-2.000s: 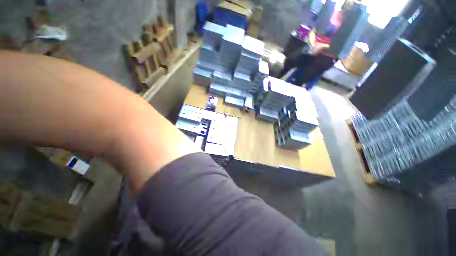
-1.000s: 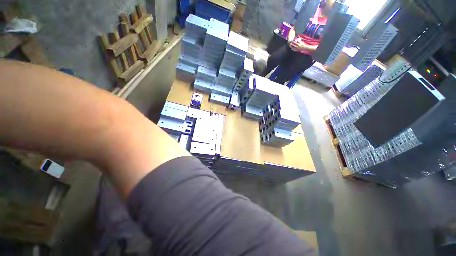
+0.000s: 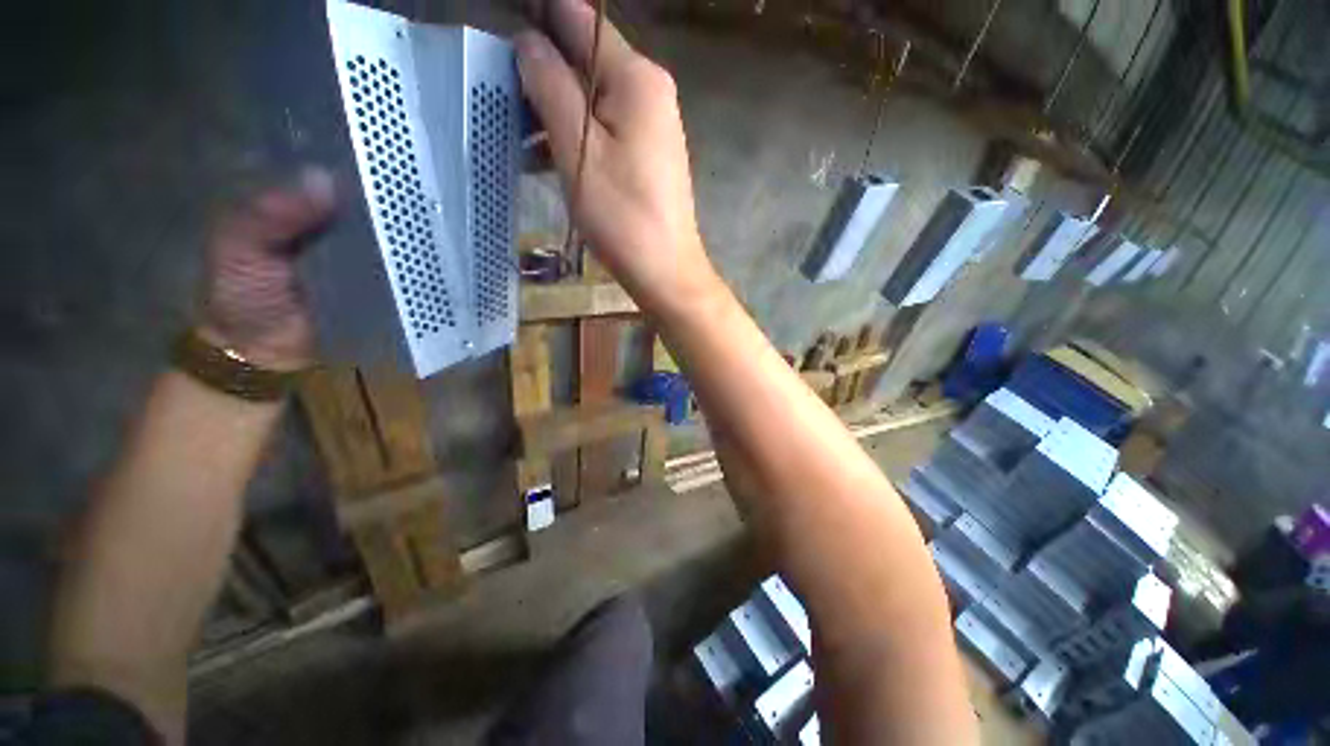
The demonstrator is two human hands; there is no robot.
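A perforated sheet-metal bracket [image 3: 438, 197], folded lengthwise with rows of small round holes, is held up at the upper left. My left hand [image 3: 270, 262], blurred and with a band at the wrist, grips its dark left side; some fingers are hidden. My right hand [image 3: 620, 153] is raised at the bracket's upper right edge, its fingertips partly cut off by the top of the picture. A thin wire [image 3: 586, 131] runs down by the right fingers, which look closed around it. Contact between wire and bracket cannot be made out.
Hanging panels [image 3: 945, 248] are spaced along the wall. Stacked channel brackets [image 3: 1058, 547] stand at the lower right, with flat folded panels [image 3: 759, 641] near my right forearm. Wooden pallets [image 3: 584, 423] lean on the wall. A blue bin [image 3: 1087, 394] stands behind the stacks.
The view has swung left from the bench to the wall and hanging panels. Both hands and the perforated bracket have come into view; earlier only one arm showed.
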